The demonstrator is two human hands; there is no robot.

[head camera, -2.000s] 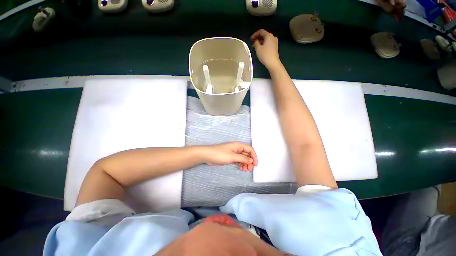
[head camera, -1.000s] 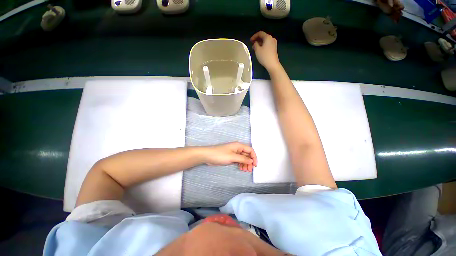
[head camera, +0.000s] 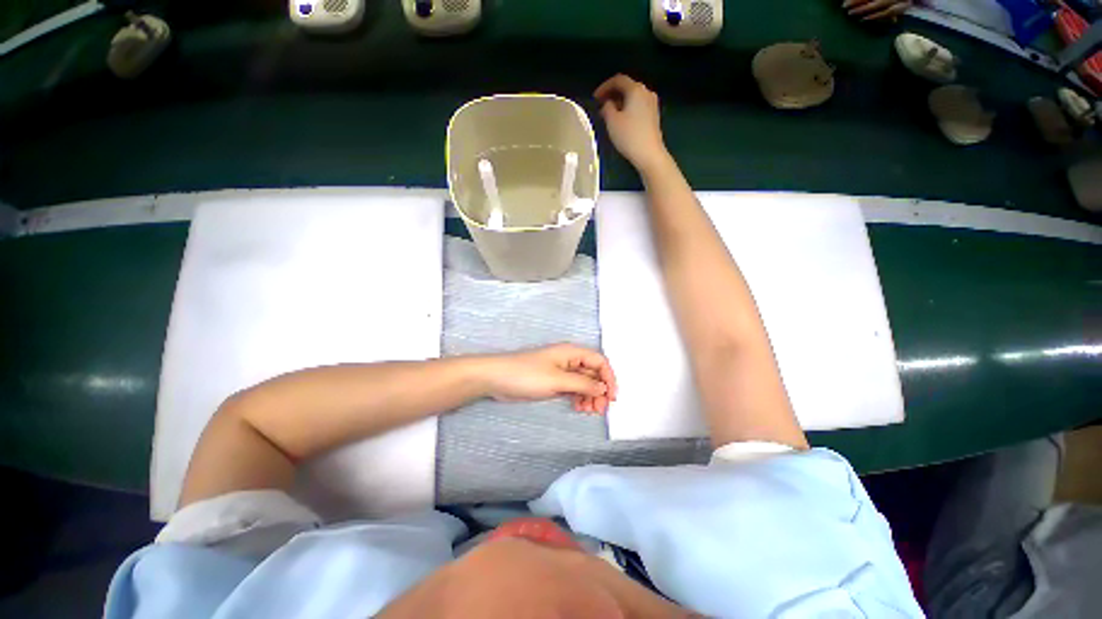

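Note:
A tall cream water tank [head camera: 527, 252] stands at the belt edge, holding clear water and two thin white rods that lean inside it. My right hand [head camera: 632, 119] is just right of the tank's rim over the green belt, fingers loosely bent, with nothing visible in it. My left hand [head camera: 558, 372] rests on the grey ribbed sheet [head camera: 520, 320] nearer to me, fingers loosely curled and holding nothing. The tank and my left hand are apart.
Flat white foam pads lie left [head camera: 308, 284] and right [head camera: 810, 290] of the grey sheet. Cream top units [head camera: 686, 17] and a beige turned-over piece [head camera: 793, 75] lie on the belt, with several more at the right. Another person's hand [head camera: 876, 7] shows at the upper right.
The units on the belt have moved to the right. Another cream piece now shows near the other person's hand, which has shifted left. My hands have kept nearly the same pose.

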